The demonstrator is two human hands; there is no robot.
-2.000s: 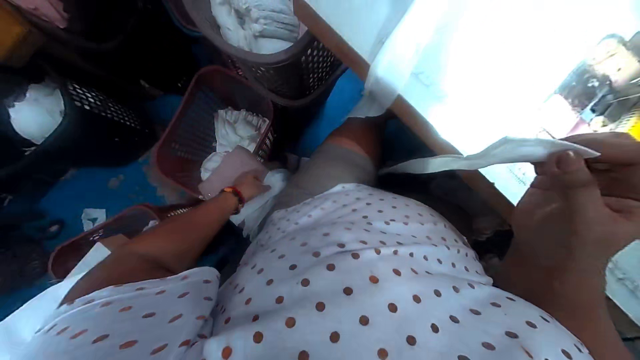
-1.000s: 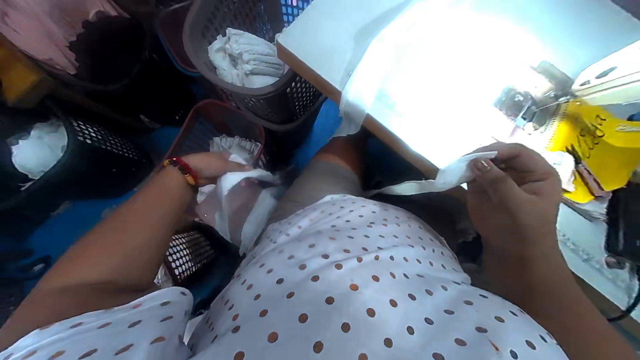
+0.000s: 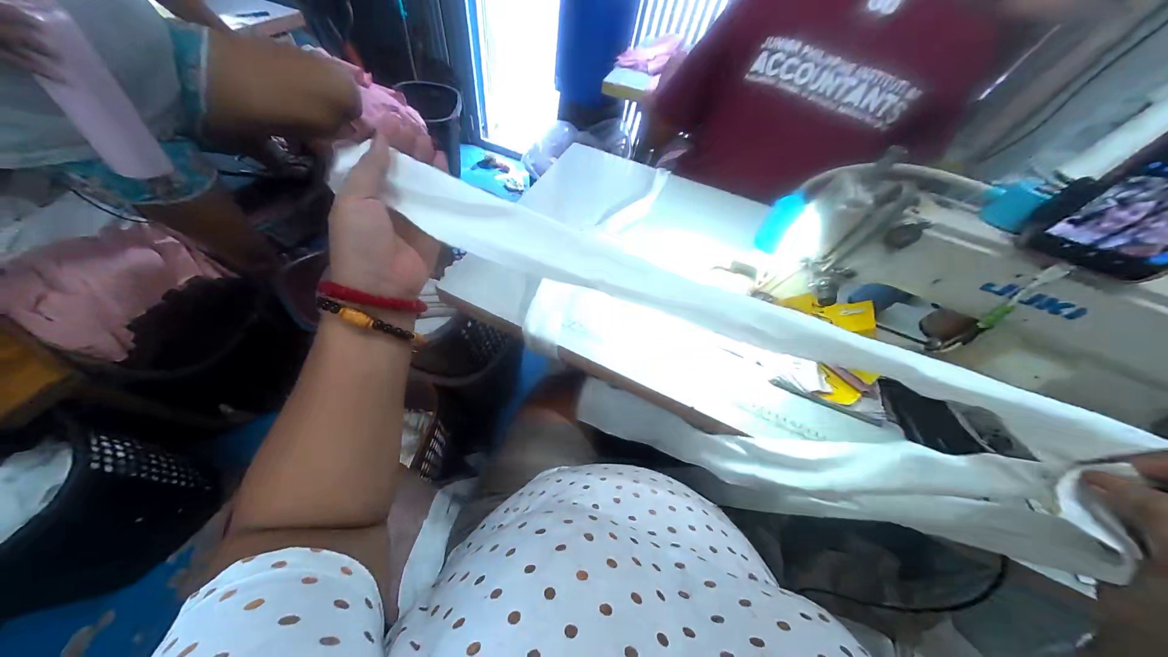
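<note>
A long white fabric strip (image 3: pixel 639 274) stretches slantwise across the view, above the table of a Juki sewing machine (image 3: pixel 995 274). My left hand (image 3: pixel 379 219), raised at the upper left, holds one end between thumb and fingers. At the right edge my right hand (image 3: pixel 1127 511) grips the other end, with folded white cloth bunched in it; it is partly cut off by the frame. More white cloth (image 3: pixel 821 470) hangs from there along the table's front edge toward my lap. The machine's lamp brightly lights the white tabletop (image 3: pixel 484 287).
Pink cloth (image 3: pixel 100 283) fills a dark tub on the left. A black basket (image 3: pixel 119 493) with white cloth stands at lower left. One person is at upper left, another in a maroon shirt (image 3: pixel 821 82) beyond the table. Yellow material (image 3: pixel 844 319) lies by the machine; a phone (image 3: pixel 1113 219) is mounted above.
My left hand has risen from the baskets beside my lap with white fabric, now drawn out between both hands. The view has tilted up, showing people and the machine.
</note>
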